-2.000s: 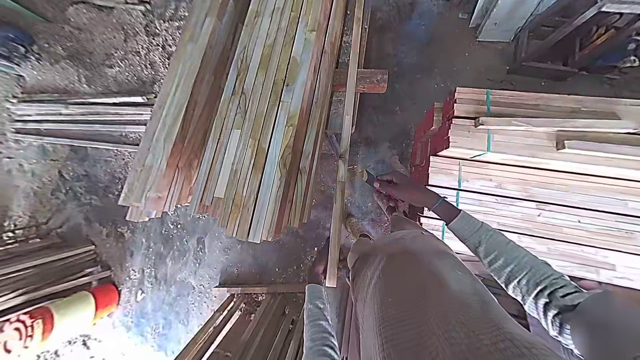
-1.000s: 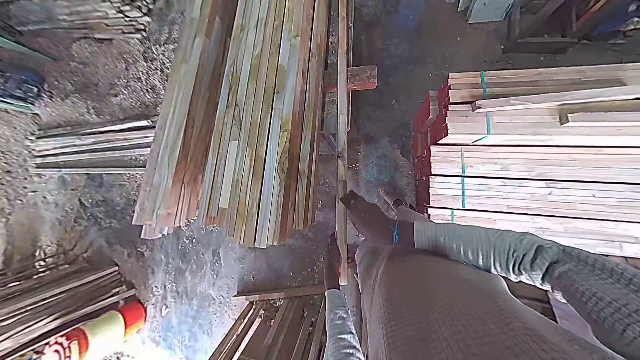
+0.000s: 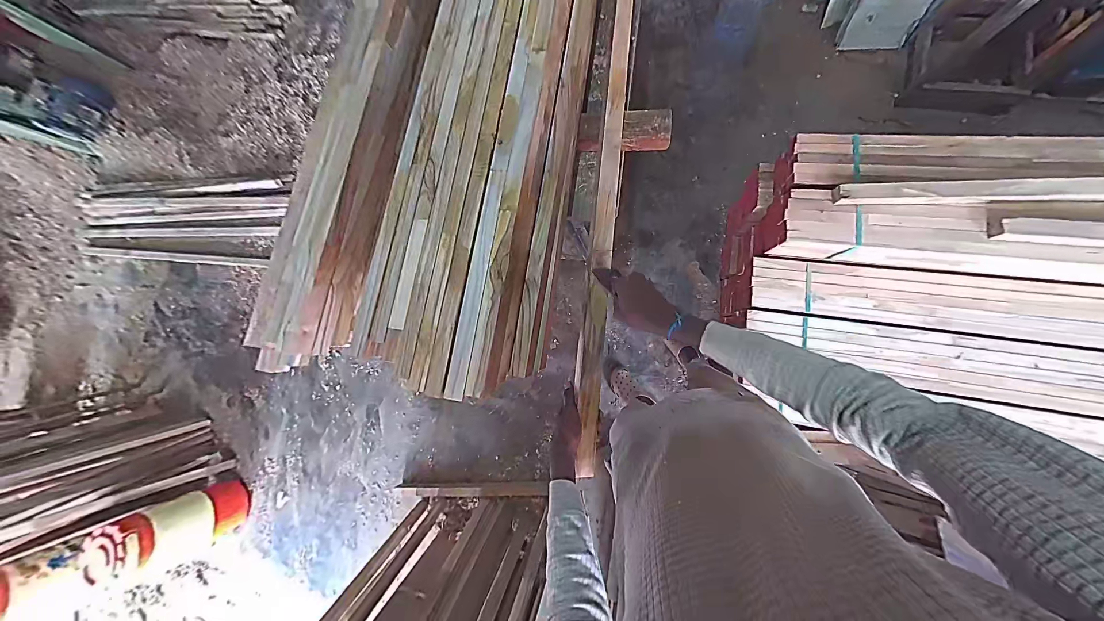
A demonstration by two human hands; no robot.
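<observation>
A long, narrow wooden batten point(image 3: 605, 207) runs from the top of the view down beside my legs, its near end by my left hand. My left hand point(image 3: 566, 435) is at the batten's left edge near that end, fingers along its side; the grip is partly hidden. Farther up, my right hand point(image 3: 642, 302), with a blue band at the wrist, reaches in from the right, its fingertips at the batten's right edge. Whether it holds anything cannot be made out. Left of the batten lies a broad stack of wooden strips point(image 3: 466, 216), with uneven near ends.
A reddish wooden crosspiece point(image 3: 651, 130) juts out under the batten. Strapped stacks of pale boards point(image 3: 931, 293) with red-painted ends stand at right. Loose strips point(image 3: 185, 220) lie on the floor at left, and more timber point(image 3: 466, 561) lies below near my left arm.
My right hand was right of the batten two seconds ago and has come over to its edge. My left hand stays near the batten's near end.
</observation>
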